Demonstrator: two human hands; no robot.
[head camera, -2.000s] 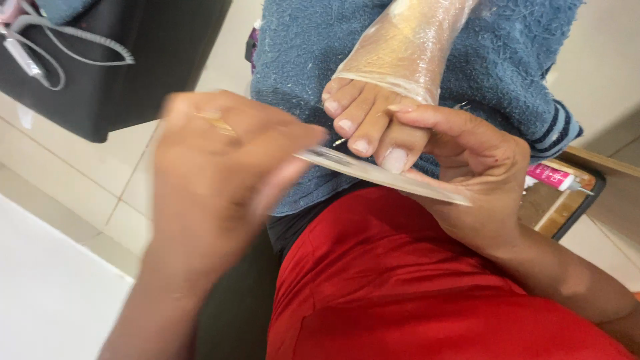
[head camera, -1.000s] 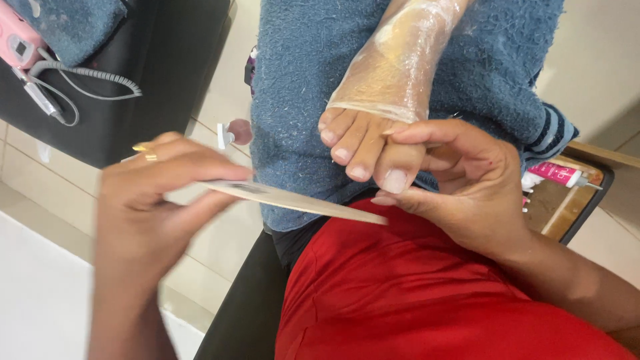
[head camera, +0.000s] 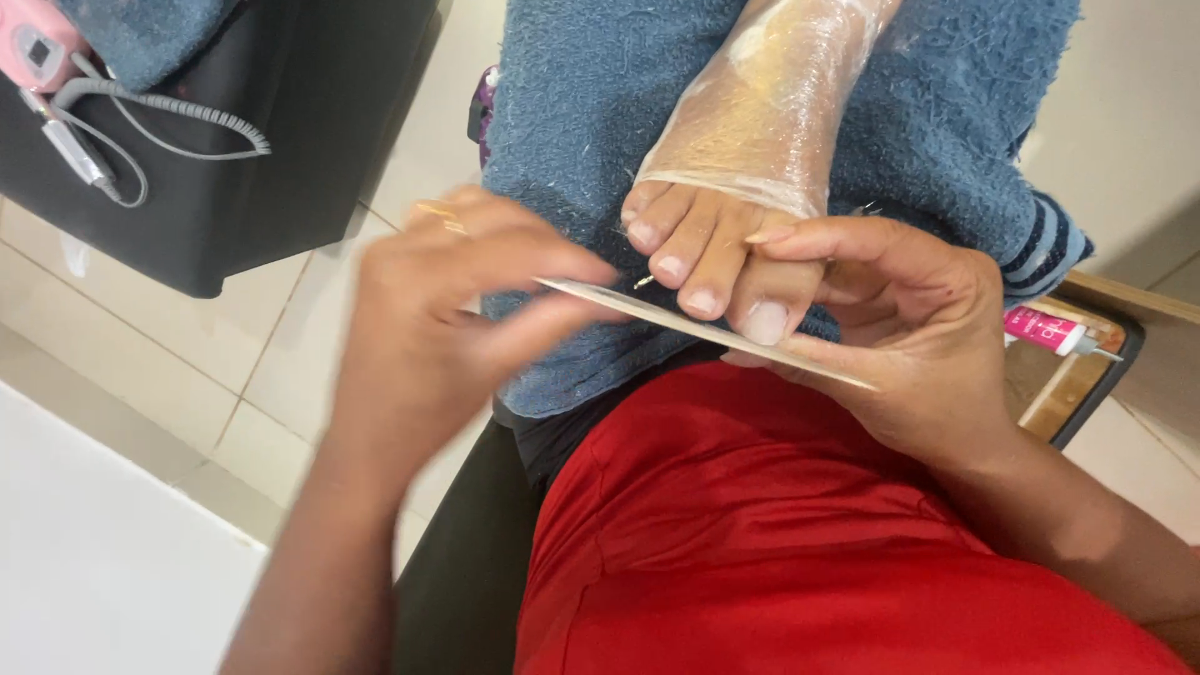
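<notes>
My left hand (head camera: 459, 281), slightly blurred, pinches one end of a thin pale nail file (head camera: 694, 328) between thumb and fingers. The file slants down to the right, across the tip of the big toe (head camera: 771, 305). Another person's foot (head camera: 769, 94), wrapped in clear plastic film with bare toes, rests on a blue towel (head camera: 572, 141). My right hand (head camera: 900, 319) grips the big toe, its index finger on top and its thumb beneath, near the file's far end. How closely the file touches the nail is hard to tell.
A pink nail drill unit (head camera: 42, 47) with a coiled cord and metal handpiece (head camera: 80, 150) lies on a black surface (head camera: 281, 112) at upper left. At right a pink and white tube (head camera: 1045, 330) sits in a dark-edged tray (head camera: 1116, 375). Red cloth (head camera: 750, 525) covers my lap.
The file in my left hand was away to the lower left of the toe a second ago; it has moved right and now lies at the big toe's tip. My right hand keeps its hold.
</notes>
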